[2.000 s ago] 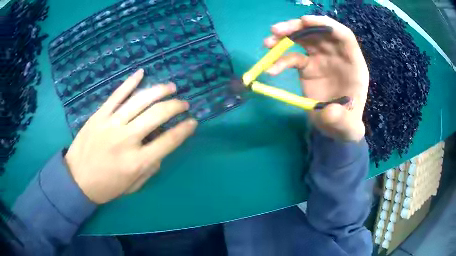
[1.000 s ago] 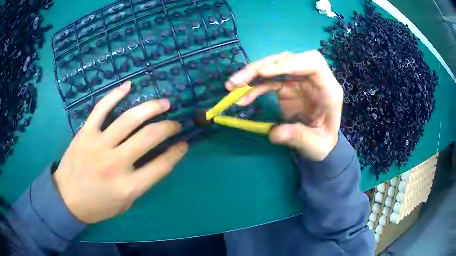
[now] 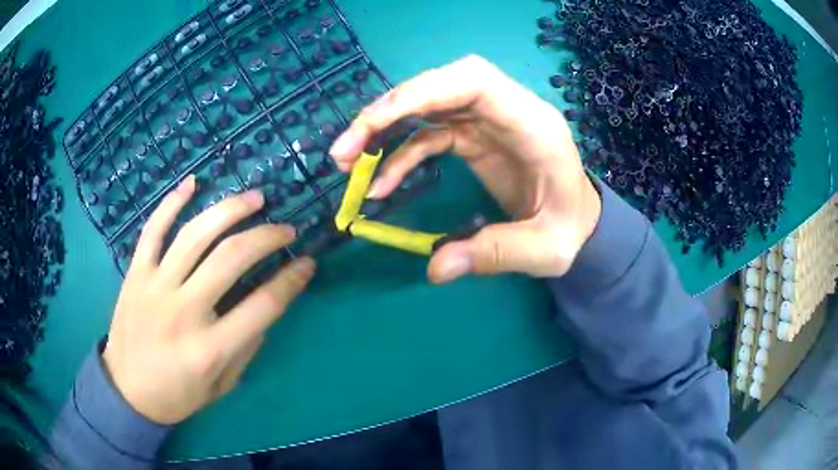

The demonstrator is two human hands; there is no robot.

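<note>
A black part frame (image 3: 216, 110) with rows of small round parts lies flat on the green bench top. My left hand (image 3: 198, 307) lies palm down with fingers spread over the frame's near left part. My right hand (image 3: 501, 174) holds the side cutters (image 3: 395, 236) by their yellow and black handles, which are spread apart. The cutters' jaws are at the frame's near edge, right of my left fingertips; they are dark and blurred, so what they touch cannot be told.
A dense heap of small black parts (image 3: 680, 110) lies at the right. Another black heap (image 3: 28, 211) lies at the far left. Cream stacked pieces (image 3: 790, 285) stand low at the right beyond the bench's curved edge.
My right hand and the cutters have moved left and down onto the frame's near edge. My left hand stays spread on the frame. The camera view has shifted slightly.
</note>
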